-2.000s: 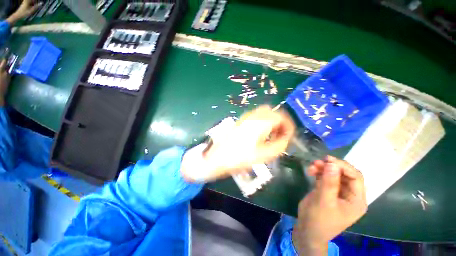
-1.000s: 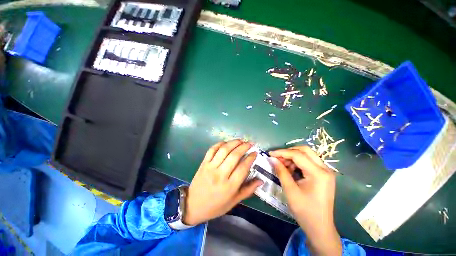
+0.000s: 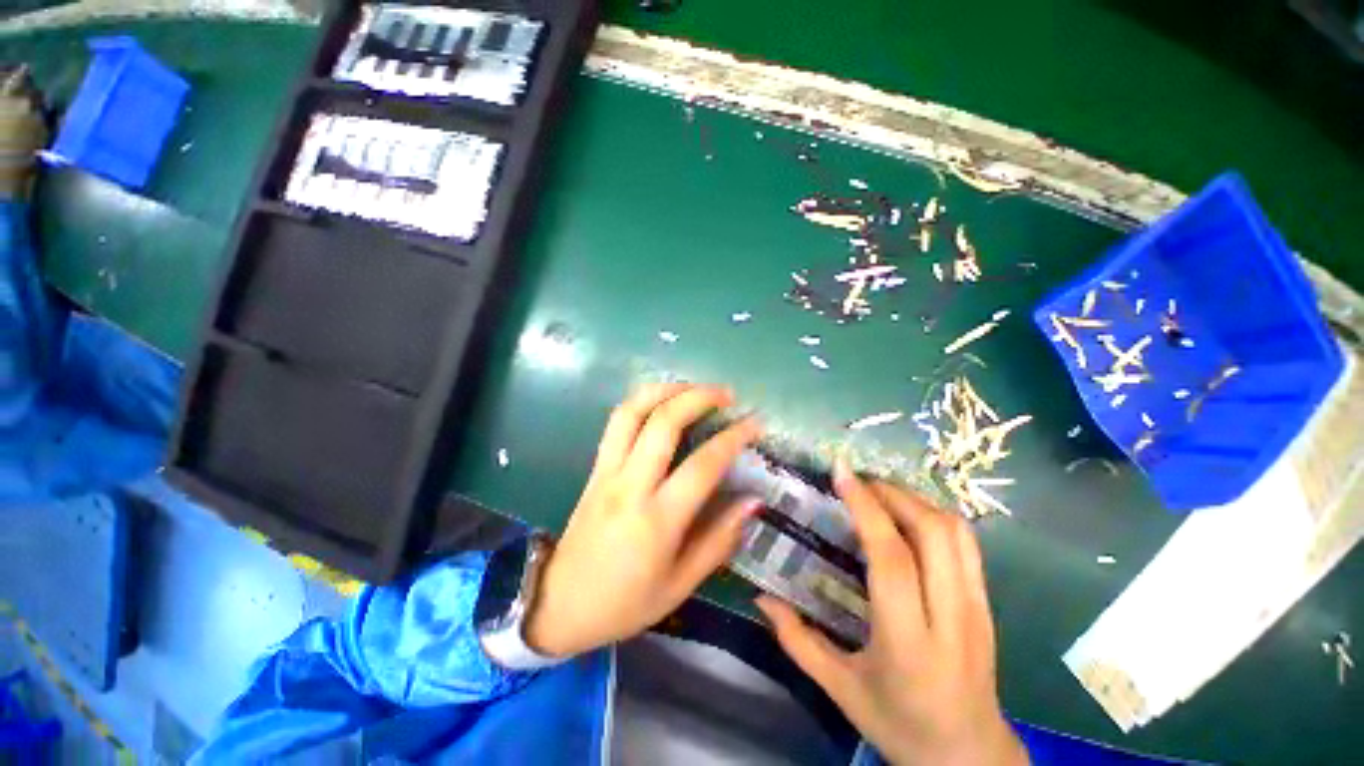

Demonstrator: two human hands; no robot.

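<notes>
A silver metal frame with a dark strip along its middle lies at the bench's near edge, between my two bare hands. My left hand, with a watch on the wrist, has its fingers on the frame's left end. My right hand has its thumb and fingers around the frame's right end. The fingers cover both ends of the frame. Cream liner slivers lie in a pile just beyond my right hand.
A black compartment tray on the left holds silver frames in its far pockets; two near pockets are empty. A blue bin with slivers stands right, beside white sheets. A second blue bin stands by a neighbouring worker's hand.
My right fingertips have moved from the middle of the frame to its right end and spread along it. My left hand has shifted slightly and its fingers have spread.
</notes>
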